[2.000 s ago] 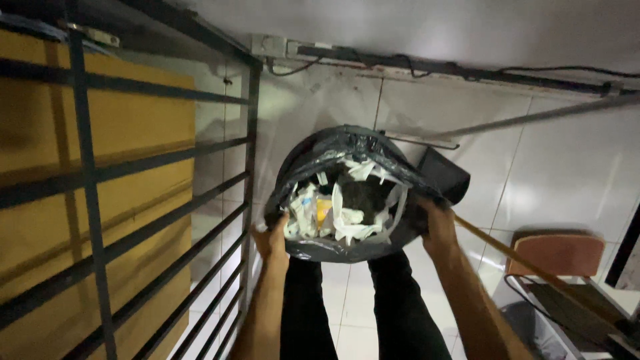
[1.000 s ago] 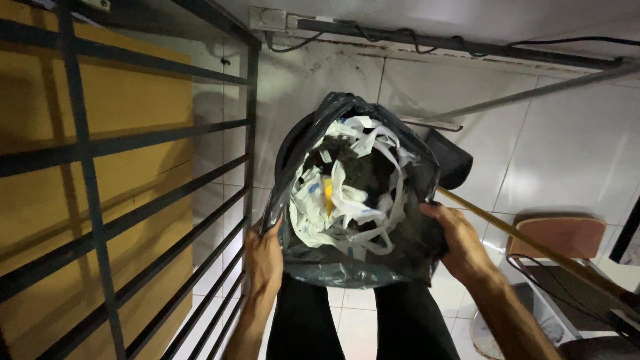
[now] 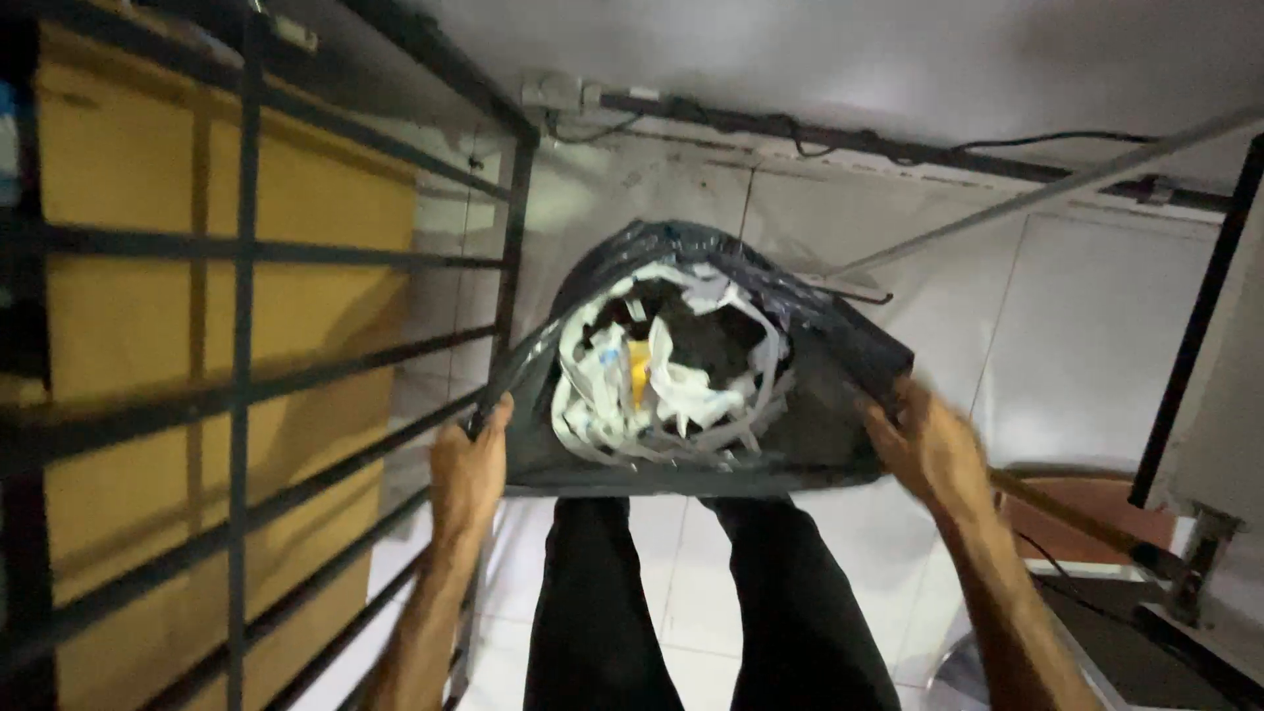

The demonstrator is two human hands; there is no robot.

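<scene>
A black plastic garbage bag (image 3: 829, 425) is stretched wide in front of my legs, its mouth facing up. My left hand (image 3: 472, 464) grips the bag's rim at the left corner, beside the metal bars. At the right corner my right hand (image 3: 928, 439) is closed on the rim. Crumpled white paper or plastic waste (image 3: 691, 395) lies inside, with a small yellow piece (image 3: 639, 373) among it and dark matter behind. The bag hides whatever holds or supports it from below.
Black metal bars (image 3: 240, 326) run along the left, with yellow panels (image 3: 128, 346) behind them. A wall-side rail with cables (image 3: 849, 143) crosses the back. On the right are a slanted pole (image 3: 1047, 197), a brown chair back (image 3: 1076, 513) and a yellowish stick (image 3: 1066, 518).
Both hands have moved apart, pulling the bag's mouth from a rounded opening into a wide, flat-fronted one. The black scoop-like object seen earlier to its right is no longer visible.
</scene>
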